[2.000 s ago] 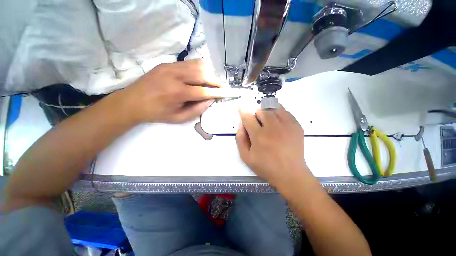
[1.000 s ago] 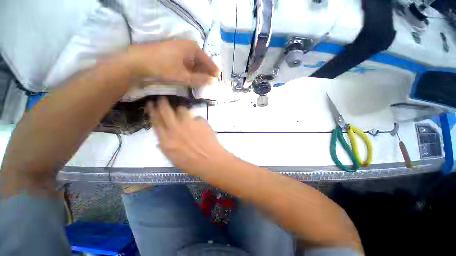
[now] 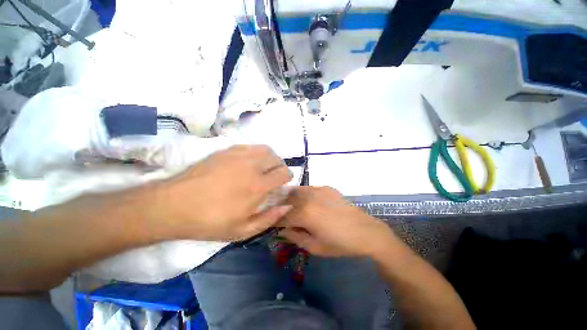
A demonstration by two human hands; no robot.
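Note:
The white garment lies spread left of the needle and hangs over the table's front edge toward the lap. Dark edges run along it, and a small navy patch shows on its left part. My left hand is on the garment near the front edge, its fingertips pinching the garment edge. My right hand meets it just to the right and grips the same edge with fingers curled. The presser foot and needle area is behind my hands; neither hand touches it.
The white and blue sewing machine stands behind. Scissors with green and yellow handles and a brown-handled tool lie at right. A ruler strip follows the front edge. A blue bin holding pale cloth stands below left.
Both hands moved away from the needle toward the front edge and came together. The garment was turned and spread forward over the edge, showing the navy patch. The camera view shifted.

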